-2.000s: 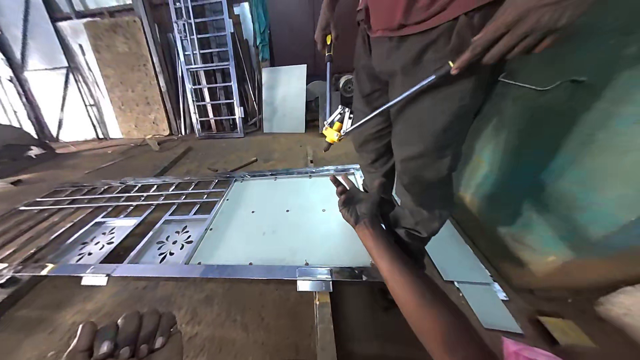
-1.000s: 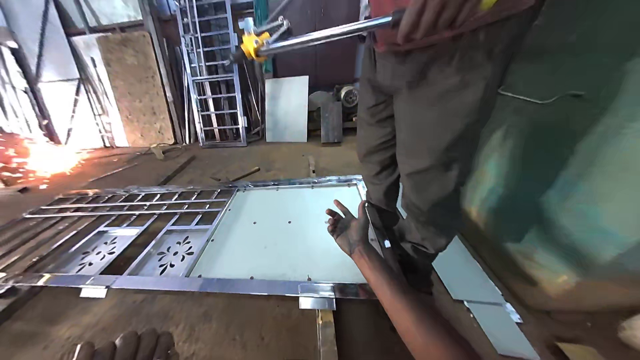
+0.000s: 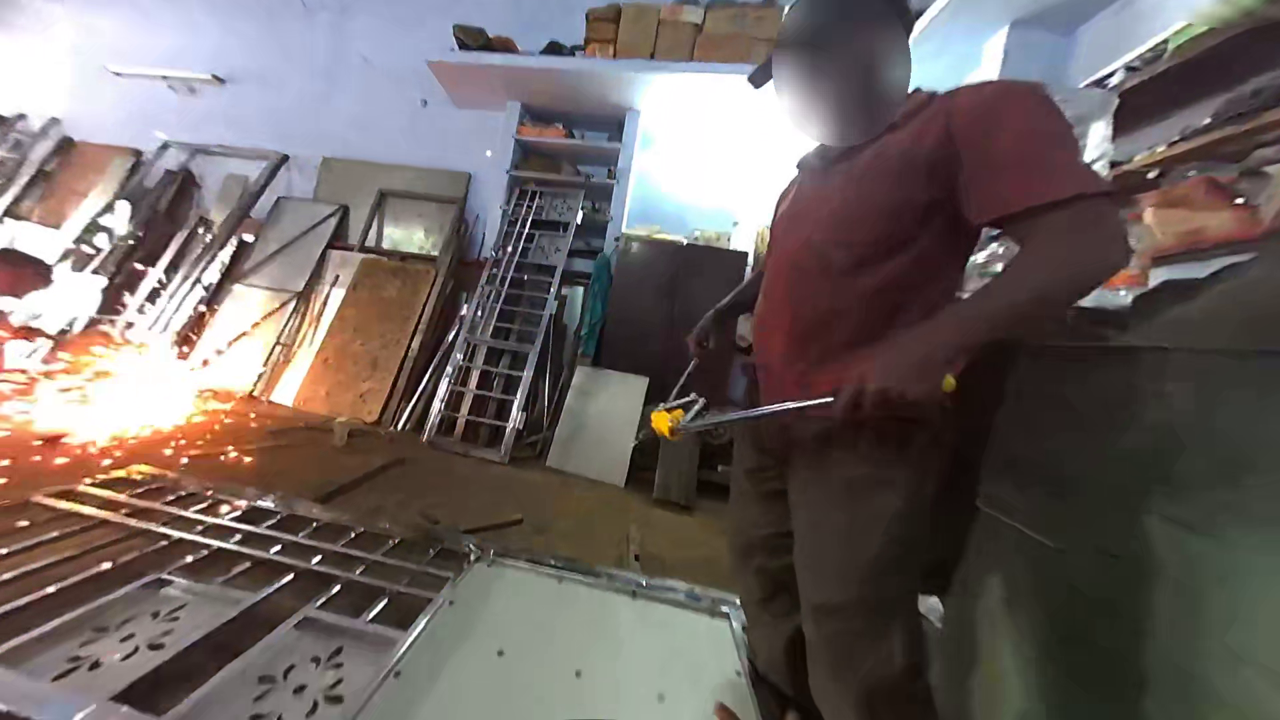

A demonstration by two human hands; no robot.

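Note:
Only a fingertip or two of my right hand point(image 3: 726, 711) show at the bottom edge, over the pale panel point(image 3: 570, 640); whether they touch it is unclear. My left hand is out of view. Small dark dots, rivets or holes, mark the panel, which is set in a shiny metal frame point(image 3: 640, 580). Left of it the frame continues as metal bars point(image 3: 300, 550) and two plates with flower-shaped cutouts point(image 3: 300, 680). A co-worker point(image 3: 870, 280) in a red shirt stands beyond the frame's right end, holding a long-armed hand riveter point(image 3: 668, 422) with a yellow head.
Bright sparks point(image 3: 110, 390) fly at the left. A ladder-like metal frame point(image 3: 500, 330), a brown board point(image 3: 365, 340) and a pale sheet point(image 3: 598, 425) lean at the back. Boxes stand on a wall shelf point(image 3: 600, 66). A dark green surface point(image 3: 1130, 520) rises at the right.
The view has tilted up strongly; my left hand has left it and my right hand nearly so. Sparks, absent in the oldest frame, have grown much brighter. The co-worker has lowered the riveter from its raised position.

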